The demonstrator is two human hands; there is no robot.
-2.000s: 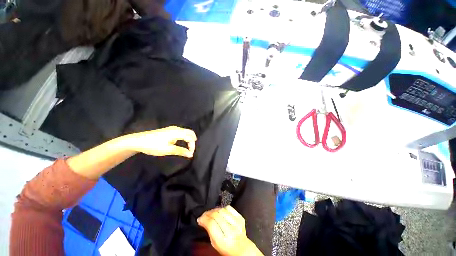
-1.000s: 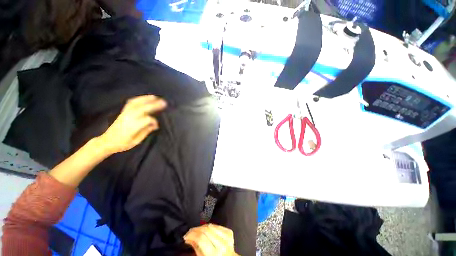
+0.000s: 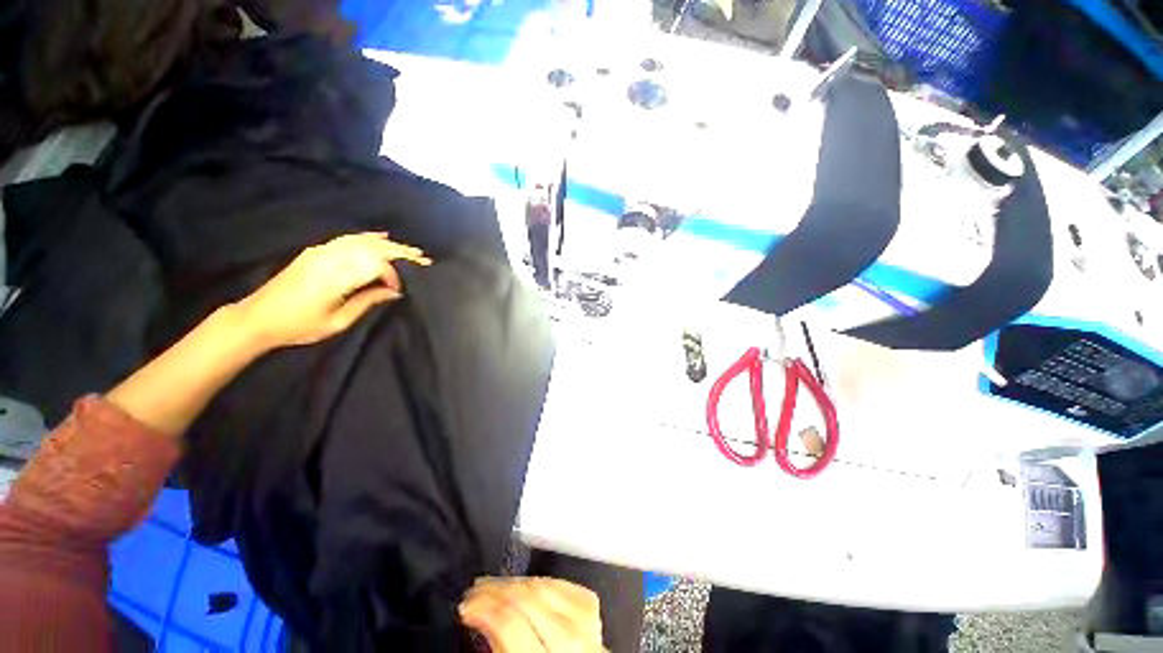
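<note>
A large black garment [image 3: 344, 421] lies over the left of the white machine table and hangs down its front edge. The sewing machine's needle area [image 3: 551, 255] stands at the garment's right edge. My left hand [image 3: 332, 291] rests on the cloth left of the needle area, thumb and fingertips close together; whether it pinches a fold is unclear. My right hand [image 3: 533, 615] is at the bottom edge, partly cut off, gripping the garment's lower part. Scissors with red handles [image 3: 773, 415] lie on the white table, right of the garment.
Two black strips [image 3: 848, 191] hang over the machine head. A dark control panel [image 3: 1078, 376] is at the right. A gridded blue surface [image 3: 179, 574] is at lower left, a brown-black pile [image 3: 102, 58] at upper left. Black cloth [image 3: 816, 625] shows below the table.
My left hand has moved from a raised, curled pose onto the cloth, nearer the needle area. My right hand has shifted slightly down and grips the cloth. The view has shifted.
</note>
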